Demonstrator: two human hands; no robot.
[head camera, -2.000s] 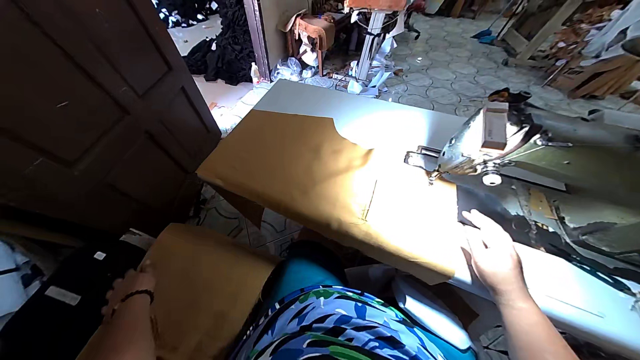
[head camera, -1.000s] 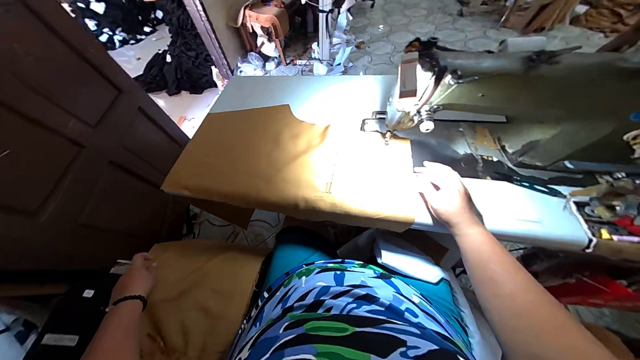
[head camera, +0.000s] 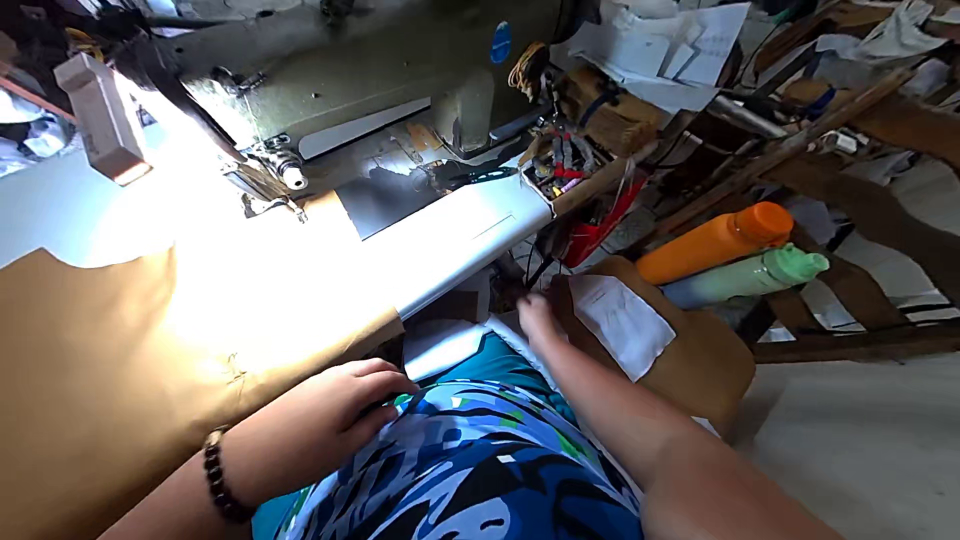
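My left hand (head camera: 330, 420), a dark beaded bracelet at its wrist, rests by the patterned shirt with fingers loosely bent and nothing seen in it. Beside it, tan fabric (head camera: 90, 360) lies across the white sewing table (head camera: 480, 210), its middle washed out by glare. The sewing machine (head camera: 337, 67) stands behind, with its presser foot area (head camera: 281, 202) above the cloth. My right hand (head camera: 534, 311) reaches down below the table's right edge, near the brown seat; its fingers are partly hidden, and whether they grip anything is unclear.
An orange bottle (head camera: 712, 244) and a green bottle (head camera: 750, 277) lie at the right by a brown seat (head camera: 712, 360) bearing a white paper (head camera: 622, 322). A tray of tools (head camera: 562, 161) sits at the table's end. Wooden slats (head camera: 870, 300) stand farther right.
The view has swung right. My right hand has left the cloth at the machine and is down below the table edge. My left hand has come from the far left to beside the shirt.
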